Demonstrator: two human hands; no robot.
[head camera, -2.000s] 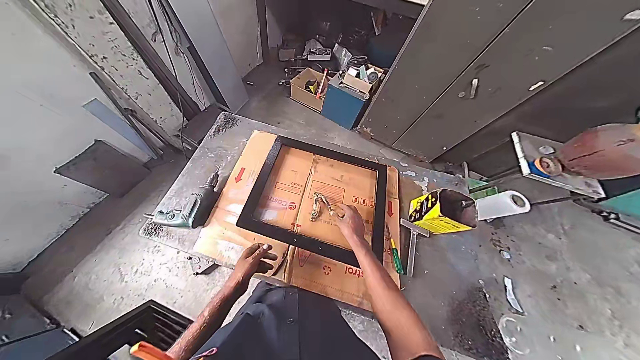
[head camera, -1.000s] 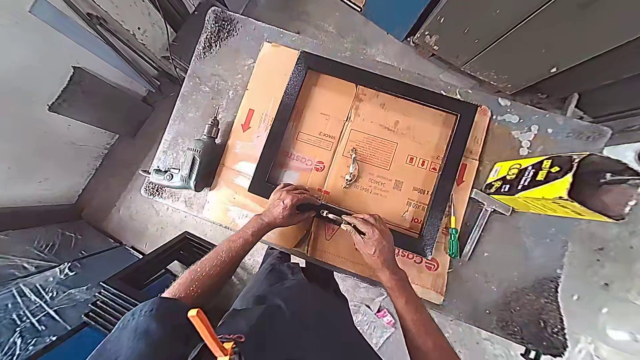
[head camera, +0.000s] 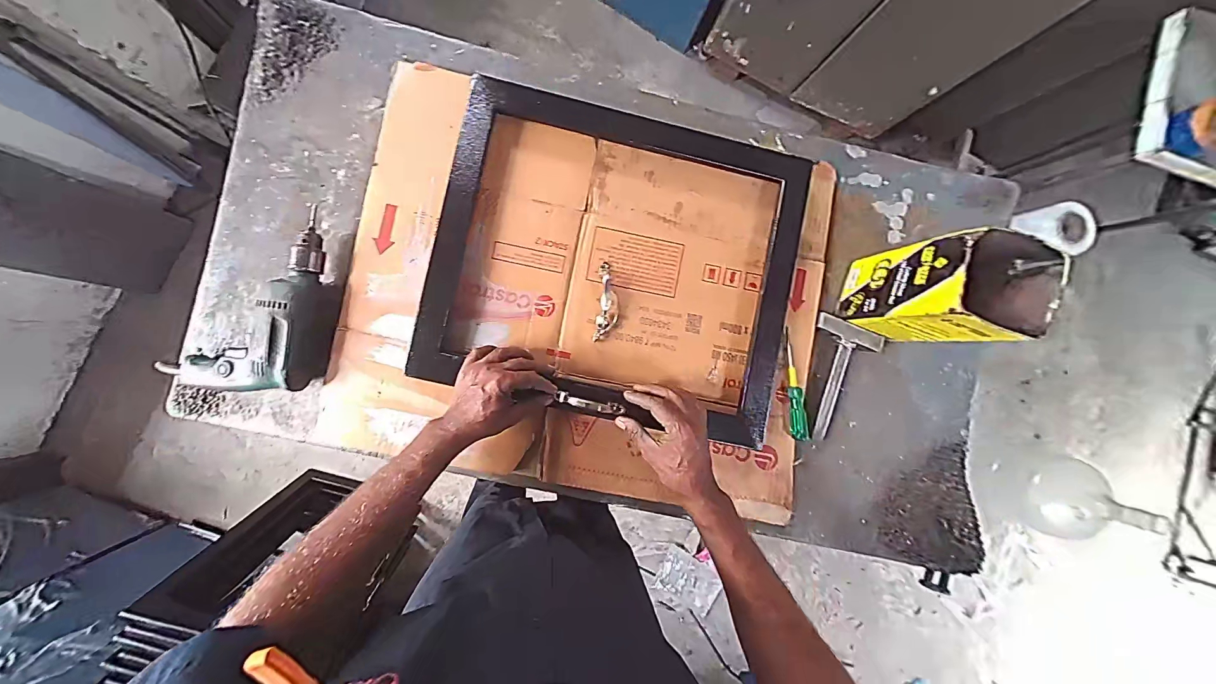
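A black rectangular frame (head camera: 646, 123) lies on flattened cardboard (head camera: 380, 285) on a grey table. At its near side a small metal handle (head camera: 587, 404) rests against the bar between my two hands. My left hand (head camera: 499, 388) has its fingers over the near bar, at the handle's left end. My right hand (head camera: 670, 437) grips the same bar at the handle's right end, thumb below. A second metal handle (head camera: 606, 302) lies on the cardboard inside the frame. Right of the frame lie a green screwdriver (head camera: 796, 408) and a hammer (head camera: 838, 375).
A green power drill (head camera: 285, 328) lies at the table's left. A yellow and black open box (head camera: 940, 285) sits at the right, beside a white roll (head camera: 1059, 228). Black frames (head camera: 275, 532) are stacked low at the left. Cabinets stand beyond the table.
Two seconds ago my right hand was at the metal pieces inside the frame and my left hand near its lower left; both are now at the near bar with one handle. The view has moved closer.
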